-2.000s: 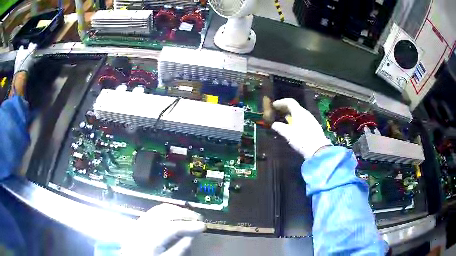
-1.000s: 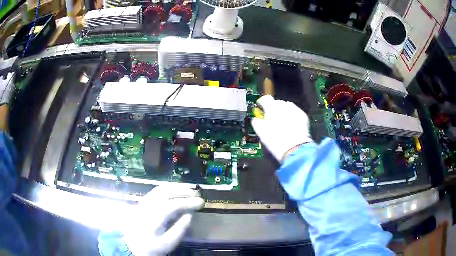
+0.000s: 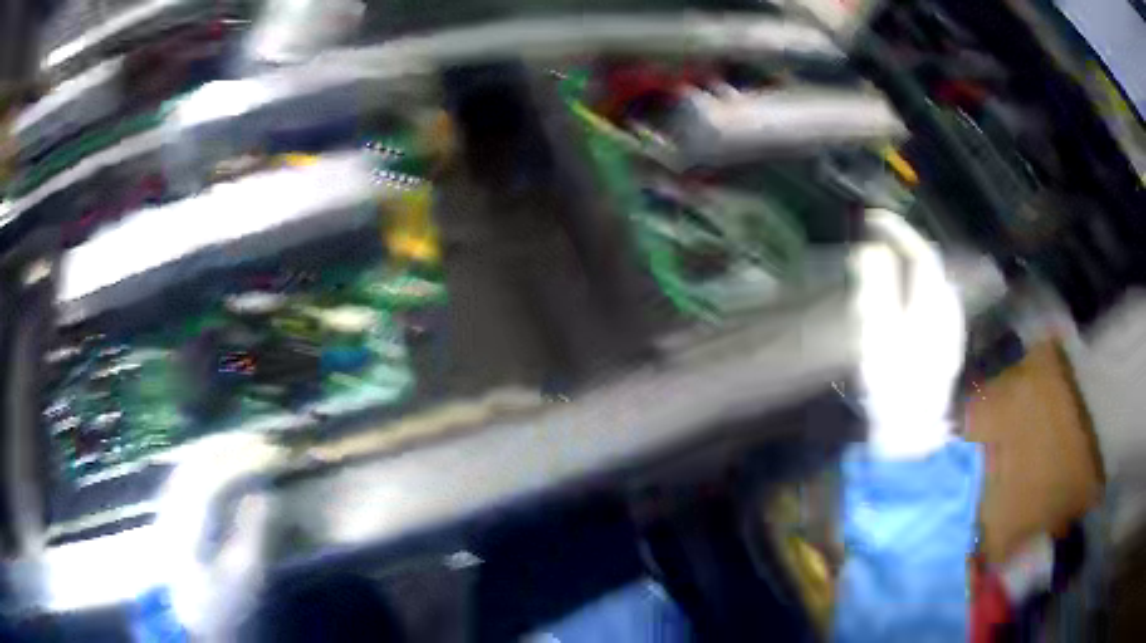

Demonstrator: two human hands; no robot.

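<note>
The frame is badly blurred. A large green circuit board [image 3: 163, 377] with a long silver-white heatsink [image 3: 226, 226] lies in a black carrier at the left. A bright yellow fixture piece [image 3: 411, 229] shows at the heatsink's right end. My left hand [image 3: 220, 521], in a white glove, is at the carrier's front edge at the lower left; whether it holds anything cannot be told. My right hand [image 3: 907, 333], in a white glove, is over the rail at the right, near the carton; its fingers are too blurred to tell if they hold anything.
A second green board [image 3: 723, 245] with a heatsink lies in a carrier at the right. The shiny conveyor rail [image 3: 566, 446] crosses in front. A brown carton [image 3: 1033, 440] stands at the lower right, with yellow and red material near it. More boards lie at the back left.
The view has swung to the right and blurred. My right hand has left the heatsink end and moved right to near the carton. The yellow piece now shows at the heatsink end without my hand.
</note>
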